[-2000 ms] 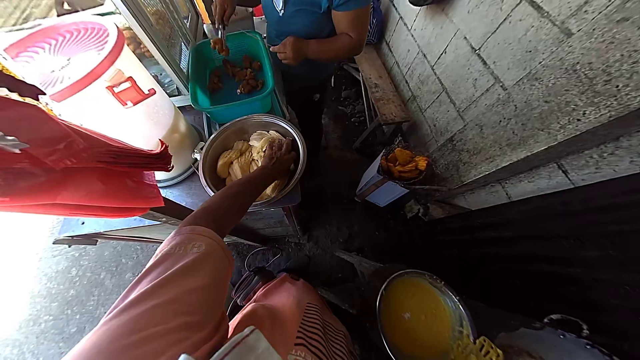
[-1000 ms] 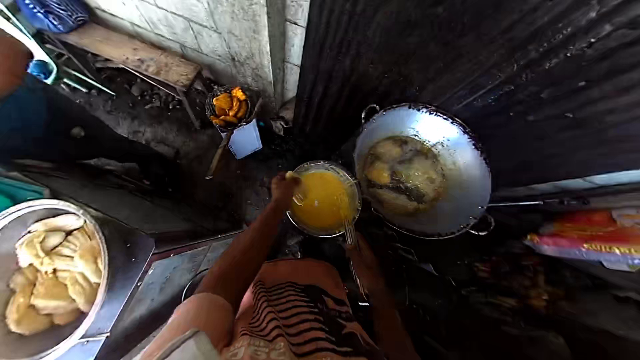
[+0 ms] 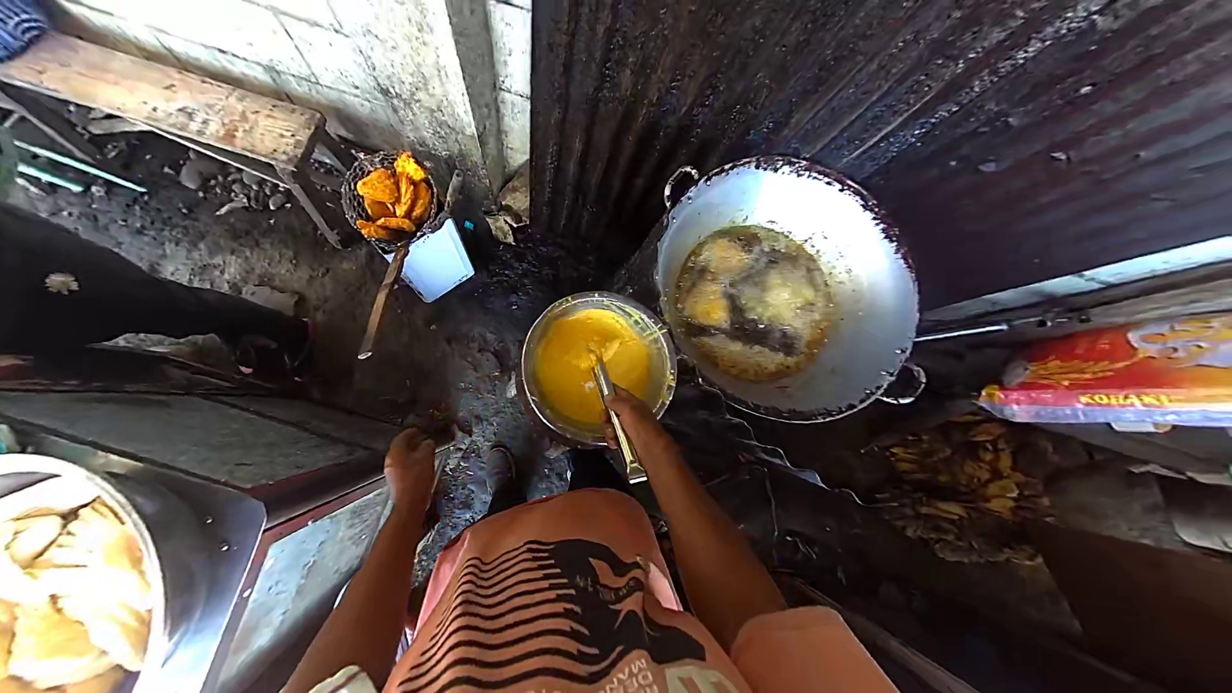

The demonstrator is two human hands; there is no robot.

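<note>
My right hand (image 3: 630, 419) grips the handle of a metal utensil (image 3: 624, 443), whose head is sunk in yellow batter (image 3: 577, 371). The batter lies in a round bowl (image 3: 531, 385) in front of me. My left hand (image 3: 411, 462) hangs left of the bowl, near the edge of a counter; its fingers look curled, and whether it holds anything is unclear. Right of the bowl, a large metal wok (image 3: 866, 279) with two loop handles holds bubbling oil with several pieces frying (image 3: 784, 294). At the lower left stands a metal basin (image 3: 154, 577) of pale, flat pieces (image 3: 58, 635).
A strainer (image 3: 351, 197) of orange fried pieces, with a wooden handle (image 3: 378, 313), sits over a white box (image 3: 438, 262). A wooden bench (image 3: 183, 96) is at upper left, and a person's dark-clothed leg (image 3: 144, 294) at left. Corrugated metal (image 3: 731, 87) rises behind the wok; a red package (image 3: 1107, 371) is right.
The view has swung from the basin to the bowl and wok. My left hand was at the bowl's left rim one second ago and is now away from it, lower and to the left.
</note>
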